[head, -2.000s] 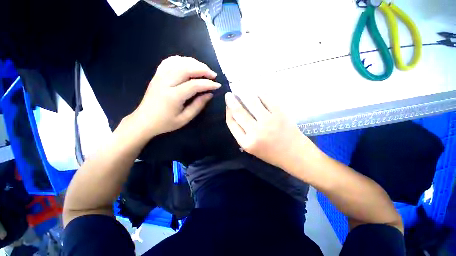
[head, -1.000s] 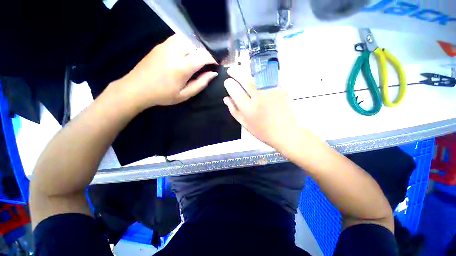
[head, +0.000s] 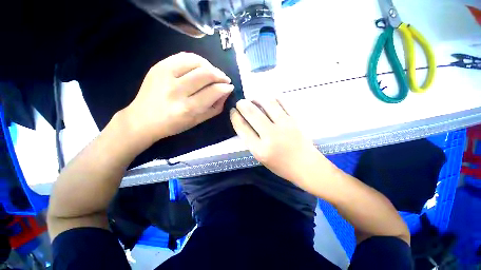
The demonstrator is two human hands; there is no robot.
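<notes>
A black fabric panel [head: 211, 132] lies on the white table, its right edge running up toward the presser foot [head: 225, 39] of the sewing machine. My left hand [head: 182, 97] is on the panel, its thumb and fingertips pinching the fabric near this edge. My right hand [head: 271, 129] is just to the right and slightly lower, its fingertips closed on the same edge. A grey ribbed knob [head: 260, 50] is beside the presser foot. The needle cannot be made out.
Scissors with green and yellow handles [head: 390, 63] lie at the right, with black thread snips [head: 466, 61] beyond them. A ruler strip [head: 364, 145] runs along the table's front edge. Dark fabric [head: 37, 47] covers the upper left. A blue crate [head: 448, 184] holding black pieces is below right.
Since one second ago both hands have drawn back from the machine head toward the front, with fingertips on the fabric edge. The camera view has shifted, so the machine appears higher.
</notes>
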